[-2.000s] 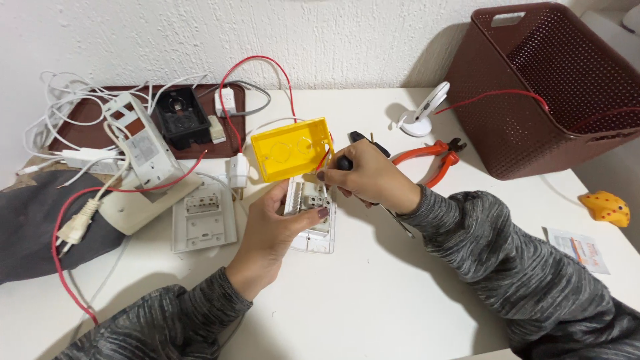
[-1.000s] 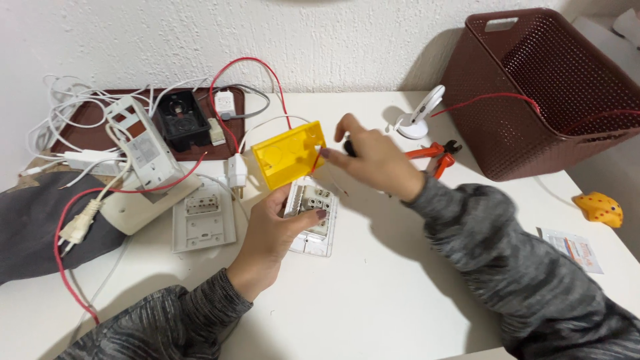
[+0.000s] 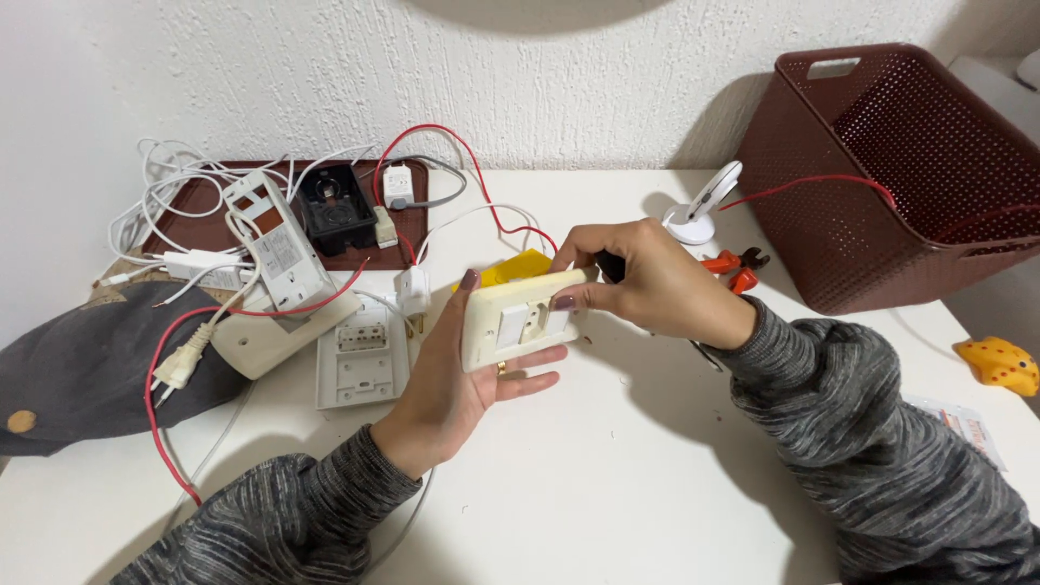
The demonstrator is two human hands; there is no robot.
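Note:
A cream wall plate with white switch and socket modules [image 3: 512,327] is tilted up above the white table. My left hand [image 3: 455,378] grips its left end, thumb at the upper left corner and fingers behind. My right hand [image 3: 650,284] pinches its right end between thumb and fingers, and also has a black handle [image 3: 611,266] tucked in the palm; the rest of that tool is mostly hidden. Behind the plate lies a yellow plastic electrical box [image 3: 520,266], partly covered by the plate and my hand. A red wire [image 3: 479,175] arches down to my right fingers.
At left are a white surface box base [image 3: 361,390], a black electrical box [image 3: 335,210], a power plug [image 3: 180,366] and tangled white cables [image 3: 175,191] on a brown tray [image 3: 280,166]. Red-handled cutters [image 3: 735,268], a white round stand [image 3: 691,223] and a brown perforated basket [image 3: 800,187] stand at right.
The white device has been turned so that its cream front plate faces the camera. My right hand has come from beside the yellow box onto the plate's right end.

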